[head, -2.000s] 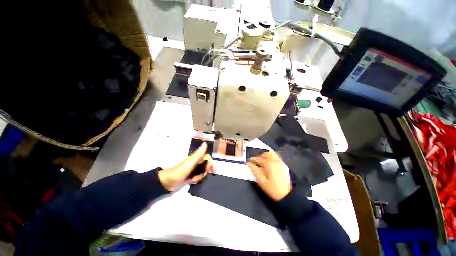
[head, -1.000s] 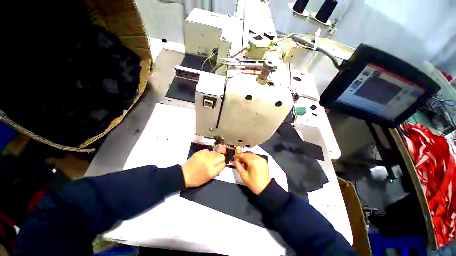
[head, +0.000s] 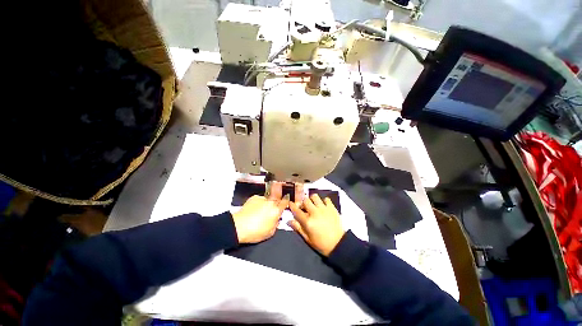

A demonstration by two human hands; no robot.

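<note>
A small black patch (head: pixel 288 190) shows in the opening of the copper-coloured presser clamp (head: pixel 276 191) under the sewing machine head (head: pixel 306 130). My left hand (head: pixel 258 219) and my right hand (head: pixel 319 223) meet at the clamp's front edge, fingertips close together on the patch. Whether they pinch or press it cannot be told. A black fabric strip (head: pixel 246 193) shows on both sides of the clamp. A larger black cut panel (head: pixel 287 253) lies flat on the white work surface (head: pixel 191 184), in front of and partly under my hands.
Loose black strips (head: pixel 380 204) overlap right of the clamp. A control screen (head: pixel 488 86) stands at upper right. A large carton (head: pixel 167 105) with black pieces is at far left, a supply carton (head: pixel 456 255) at right. Blue bins (head: pixel 523 299) and red material (head: pixel 555 184) lie further right.
My left hand has moved from left of the clamp to its front edge. My right hand has moved left to meet it. The view has shifted slightly.
</note>
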